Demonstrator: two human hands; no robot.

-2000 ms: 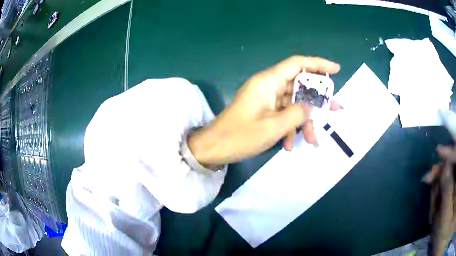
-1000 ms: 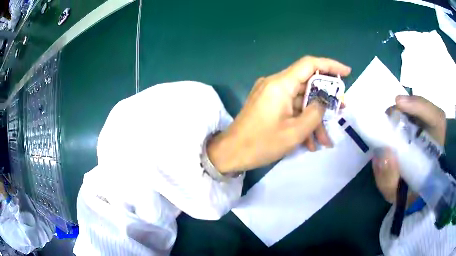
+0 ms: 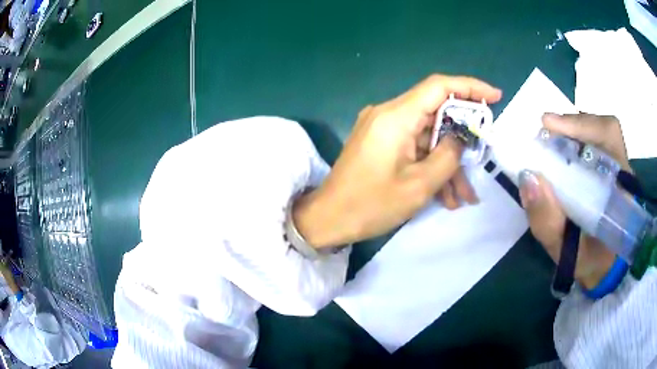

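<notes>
My left hand (image 3: pixel 389 169) holds a small white-rimmed watch housing (image 3: pixel 461 119) in its fingertips, with dark electronics showing inside. My right hand (image 3: pixel 569 202) is shut around a fat clear glue syringe (image 3: pixel 565 176) with milky contents and a green rear end. The thin yellowish needle tip (image 3: pixel 473 132) is at the housing's open inside; whether it touches is too small to tell. A slim dark tool (image 3: pixel 567 259) sticks out below my right hand. Under both hands lies a white backing strip (image 3: pixel 425 270) with black tape pieces (image 3: pixel 507 184), partly hidden by the syringe.
Torn white paper (image 3: pixel 616 86) lies at the right. Clear blister trays (image 3: pixel 61 209) stand at the left, beside the curved pale rail (image 3: pixel 126 39). Small housings (image 3: pixel 94 25) lie beyond the rail. Another person's white sleeve (image 3: pixel 39 331) shows at the lower left.
My right hand has come in from the right edge with the syringe, and its needle has reached the housing. The housing in my left hand is tilted slightly more.
</notes>
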